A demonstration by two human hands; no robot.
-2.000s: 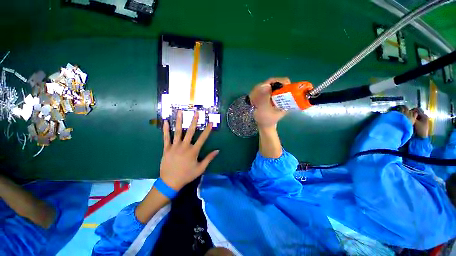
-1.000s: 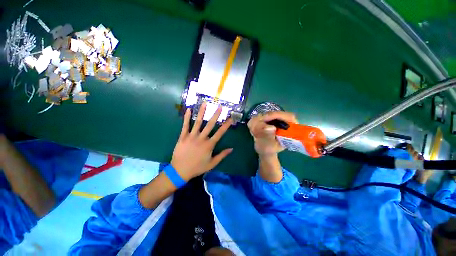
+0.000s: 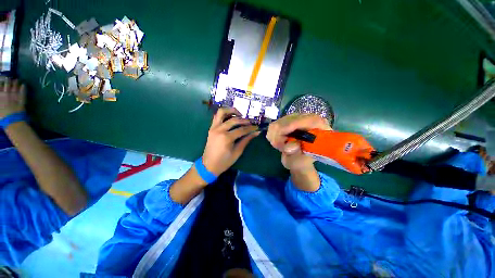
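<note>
The open tablet unit (image 3: 255,59) lies on the dark-green bench, silver inside, with an orange-yellow strip (image 3: 262,51) lengthwise and small boards at its near end. My right hand (image 3: 297,138) is closed around the orange electric screwdriver (image 3: 342,149), held nearly level just right of the unit's near end, its tip pointing left. My left hand (image 3: 225,142) is at the near edge of the unit, fingers curled, with fingertips close to the screwdriver tip; whether it pinches something is too small to tell. The round screw dish (image 3: 310,107) sits behind my right hand, partly hidden by it.
A pile of small modules (image 3: 106,59) and thin white pieces (image 3: 48,39) lie at the left. Another person's hand (image 3: 11,98) is at the far left by another unit (image 3: 6,40). A ribbed silver tube (image 3: 434,127) and black cord (image 3: 429,202) run right. A small clip (image 3: 355,195) is at the bench edge.
My left hand's spread fingers have left the unit's boards and curled in towards the screwdriver tip. The screwdriver has come down nearer the bench edge. The view has shifted, and a neighbour's hand appears left.
</note>
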